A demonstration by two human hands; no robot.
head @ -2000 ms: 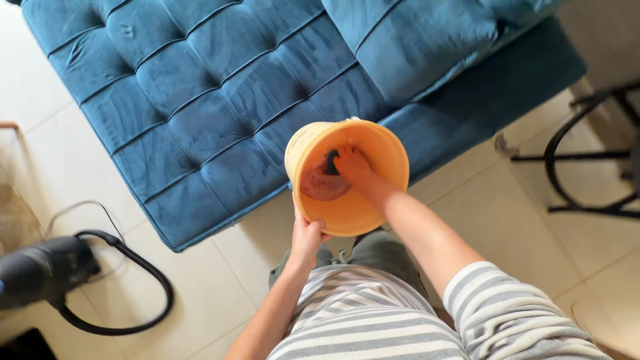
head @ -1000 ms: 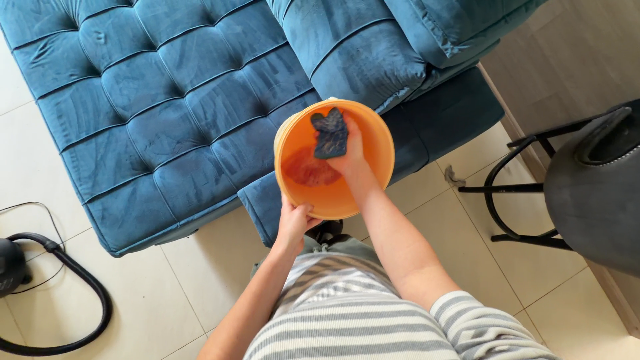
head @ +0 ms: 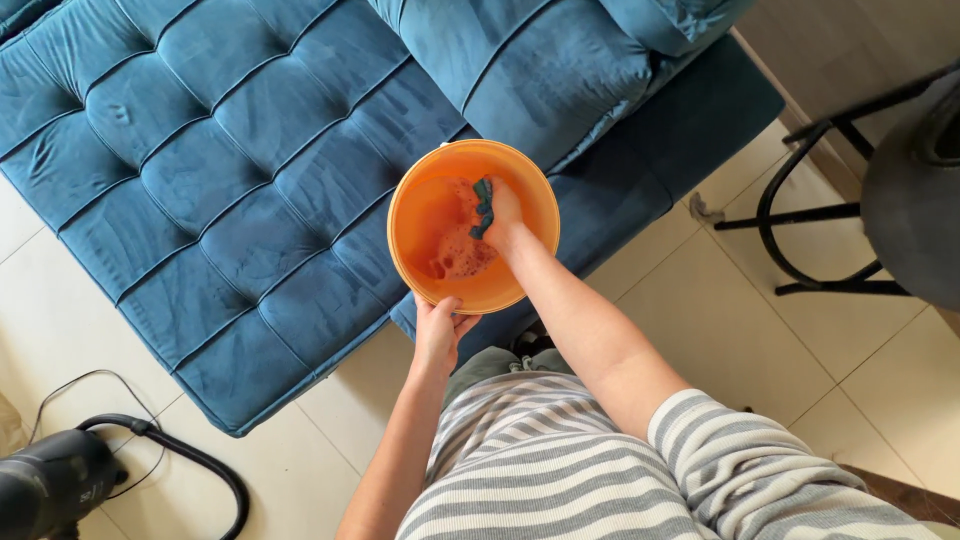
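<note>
An orange plastic bucket (head: 412,247) is tilted so that I see into it, with foamy liquid (head: 465,251) inside. My left hand (head: 441,326) grips its near rim, thumb at the edge. Inside the bucket, my right hand (head: 501,210) is closed on a dark wet cloth (head: 482,210), which hangs bunched from the fingers above the foam. Directly behind the bucket lies the tufted seat of a blue velvet sofa (head: 232,180).
A blue cushion (head: 525,67) rests on the sofa. On the tiled floor (head: 720,322), a black vacuum cleaner (head: 56,476) with a hose (head: 202,450) stands at lower left. At right is a dark chair (head: 915,195) with black metal legs.
One second ago the cloth was held higher and spread wider near the bucket's far rim; now it is bunched and lower toward the foam. My left hand stays on the rim.
</note>
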